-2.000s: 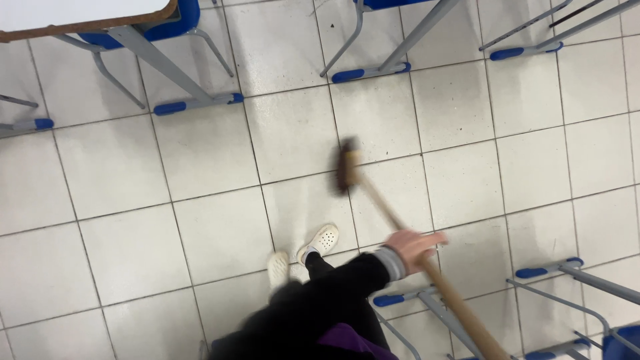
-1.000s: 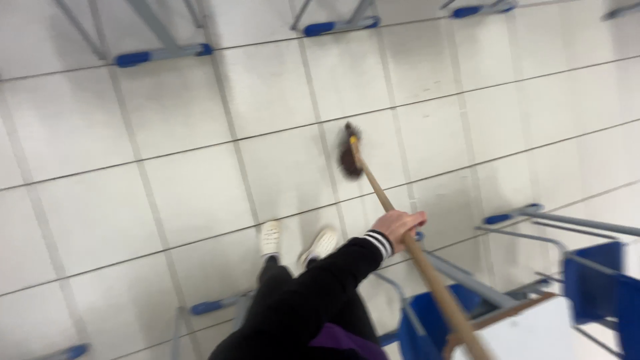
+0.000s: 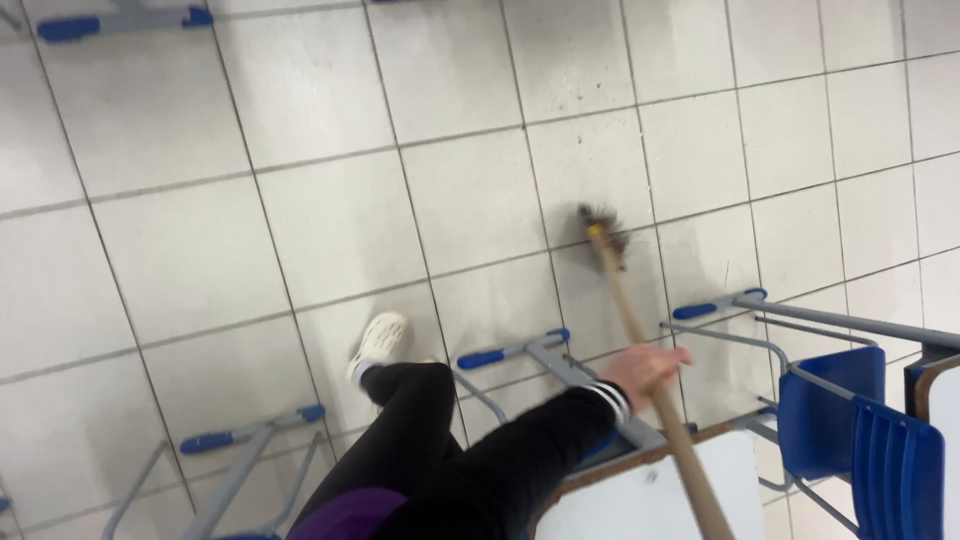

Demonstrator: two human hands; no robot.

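My left hand (image 3: 646, 375), in a black sleeve with white cuff stripes, grips the wooden handle (image 3: 686, 457) of a broom right of centre. The handle slants from the bottom edge up to the broom head (image 3: 606, 232), whose dark bristles are on the tiled floor (image 3: 480, 199). Motion blurs the broom head. My right hand is out of view, as is the handle's upper end. Small dark specks (image 3: 580, 141) lie on the tiles above the bristles.
A white-topped desk (image 3: 652, 491) stands at the lower right, beside a blue chair (image 3: 832, 412). Another furniture foot (image 3: 251, 433) is at the lower left, and one (image 3: 124, 22) at the upper left. My cream shoe (image 3: 380, 341) is on the floor.
The view has shifted, with more of the desk and chairs at the lower right showing. The left hand stays on the handle, and the broom head has moved across the floor.
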